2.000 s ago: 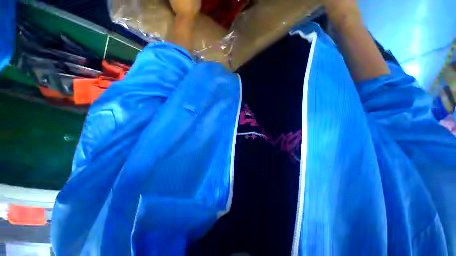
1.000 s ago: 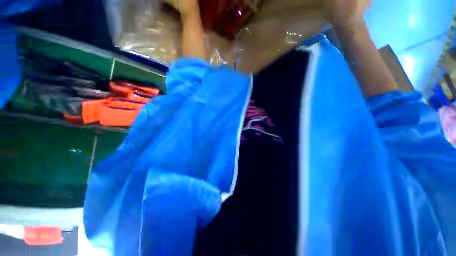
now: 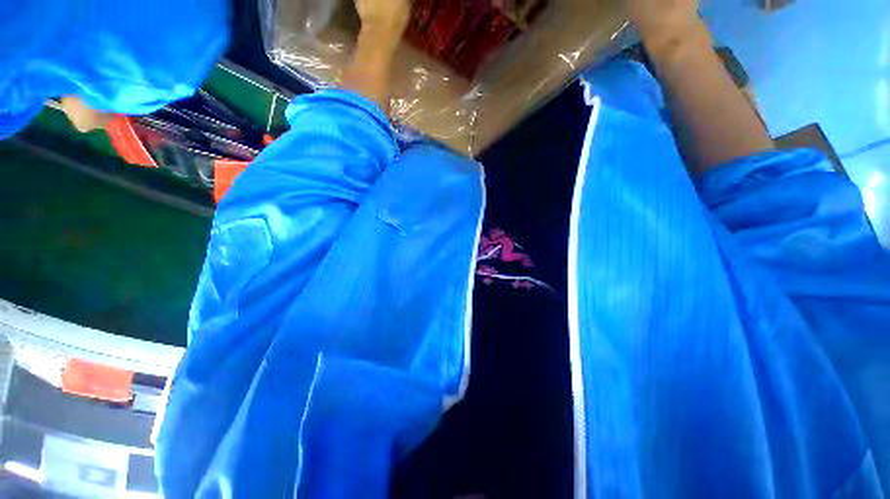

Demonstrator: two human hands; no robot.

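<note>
Red bubble bags (image 3: pixel 461 37) show inside an open brown carton (image 3: pixel 546 41) at the top edge. A clear, wrinkled carton liner (image 3: pixel 429 105) hangs over the near corner. My left hand (image 3: pixel 384 14) is over the carton's left side, beside the red bags, its fingers cut off by the top edge. My right hand (image 3: pixel 667 21) is at the carton's right side, also cut off at the top. Both hands are bare. Whether either holds something cannot be seen.
Another person's blue sleeve (image 3: pixel 127 54) and hand (image 3: pixel 86 115) reach over the green bench (image 3: pixel 88 234) at left, beside an orange-red bag (image 3: pixel 132 142) and dark shiny items (image 3: pixel 185 138). A brown box (image 3: pixel 812 144) stands at right behind my arm.
Another person's sleeve and hand have come further in from the upper left over the bench. The view has shifted slightly. My hands stay at the carton.
</note>
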